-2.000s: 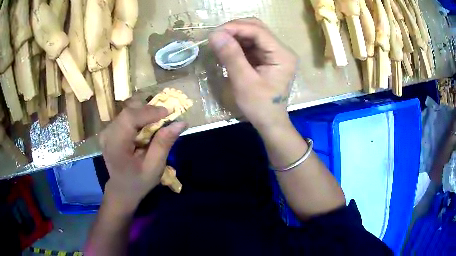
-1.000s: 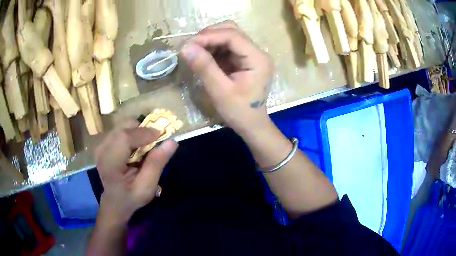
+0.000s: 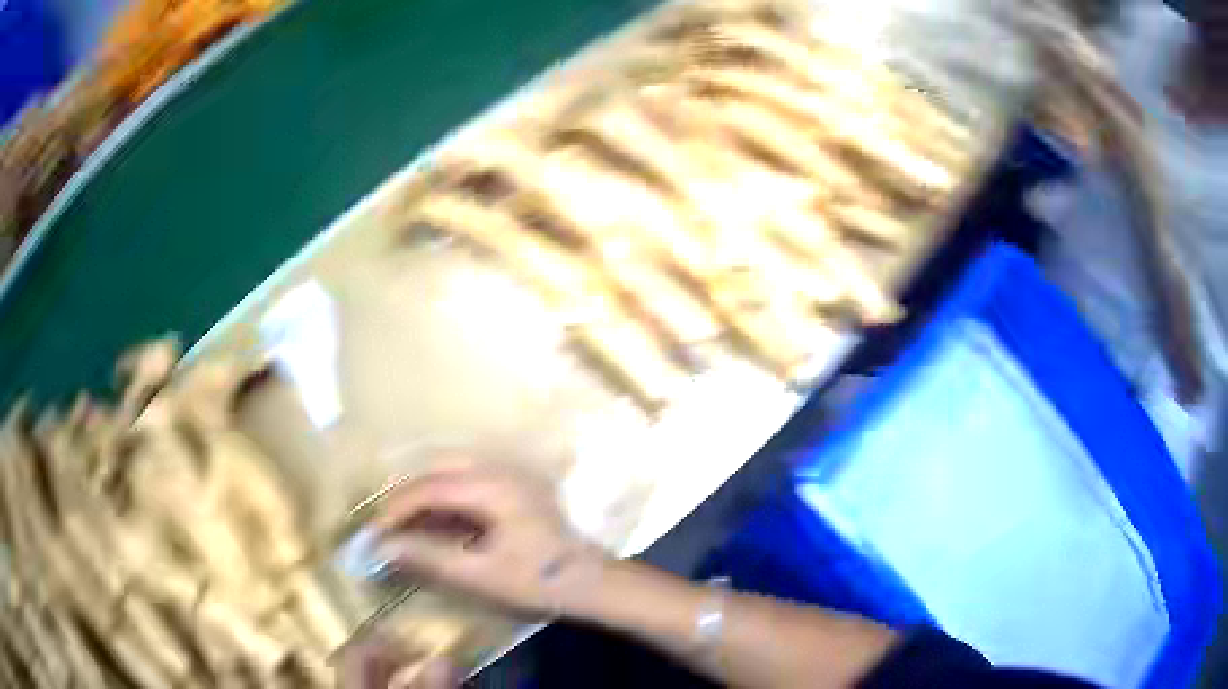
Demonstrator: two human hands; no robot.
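The view is strongly blurred. My right hand (image 3: 465, 532) is at the lower middle, fingers pinched together beside the small white dish (image 3: 361, 555), which it partly covers. The thin stick in its fingertips is too blurred to see clearly. A thin pale line, likely another stick (image 3: 380, 494), lies just beyond the dish. My left hand (image 3: 384, 669) is at the bottom edge, mostly cut off, closed around a tan leg part (image 3: 438, 630) whose blurred end shows beside the fingers.
Piled leg parts (image 3: 162, 538) lie at left; rows of leg parts (image 3: 700, 202) lie across the table's far right. A white bottle (image 3: 307, 347) lies near the green strip (image 3: 310, 135). Orange parts (image 3: 175, 41) are beyond. A blue tote (image 3: 842, 471) with white liner stands below the table.
The view has swung right and up, now showing the green strip, bottle and more leg parts. Both hands and the dish sit lower in the picture, with my left hand mostly cut off.
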